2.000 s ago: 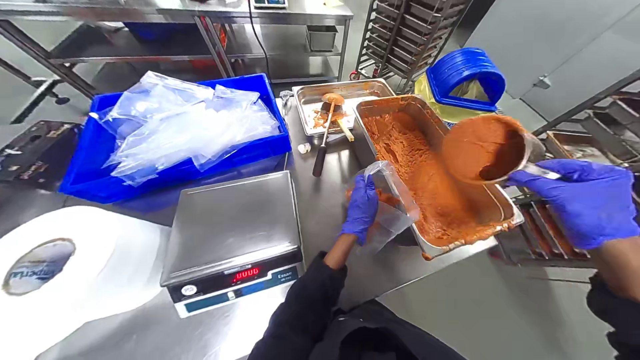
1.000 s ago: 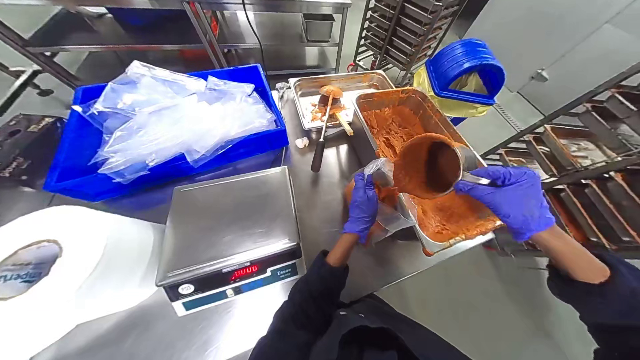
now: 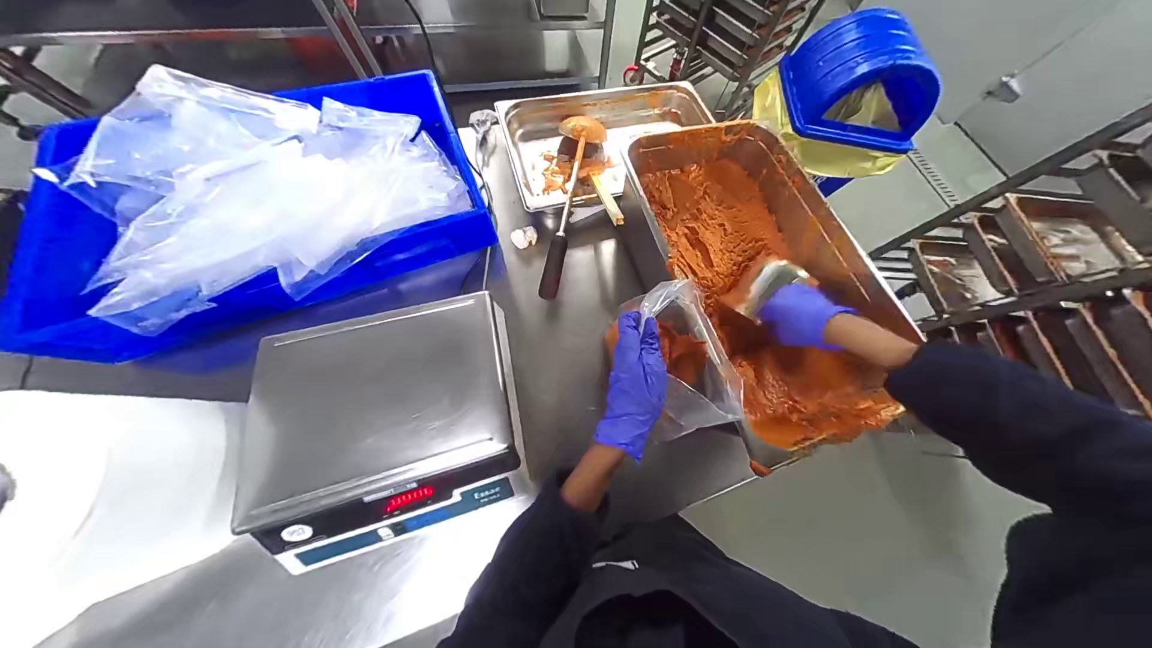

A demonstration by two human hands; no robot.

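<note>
My left hand (image 3: 633, 387), in a purple glove, grips the edge of a clear plastic bag (image 3: 706, 400) with some orange-brown paste inside. The bag lies against the near left side of a deep steel pan (image 3: 841, 211) of thick orange-brown paste (image 3: 720, 216). Over the middle of that pan my gloved right hand (image 3: 796, 313) holds a metal scoop or jug (image 3: 772, 281), its mouth down in the paste and mostly hidden. A ladle with a dark handle (image 3: 554, 265) and a pale-handled tool (image 3: 607, 200) rest in a shallower steel tray (image 3: 517, 148) behind.
A steel weighing scale (image 3: 382, 405) with a lit display stands left of the bag. Behind it is a blue crate (image 3: 360, 261) of clear plastic bags (image 3: 270, 189). A white roll (image 3: 117, 486) lies at the left. A blue bin (image 3: 855, 81) and tray racks (image 3: 1035, 261) stand beyond the pan.
The scoop, held upright near and over the bag a second ago, is now down in the paste with my right hand. The bag holds paste and stays in my left hand.
</note>
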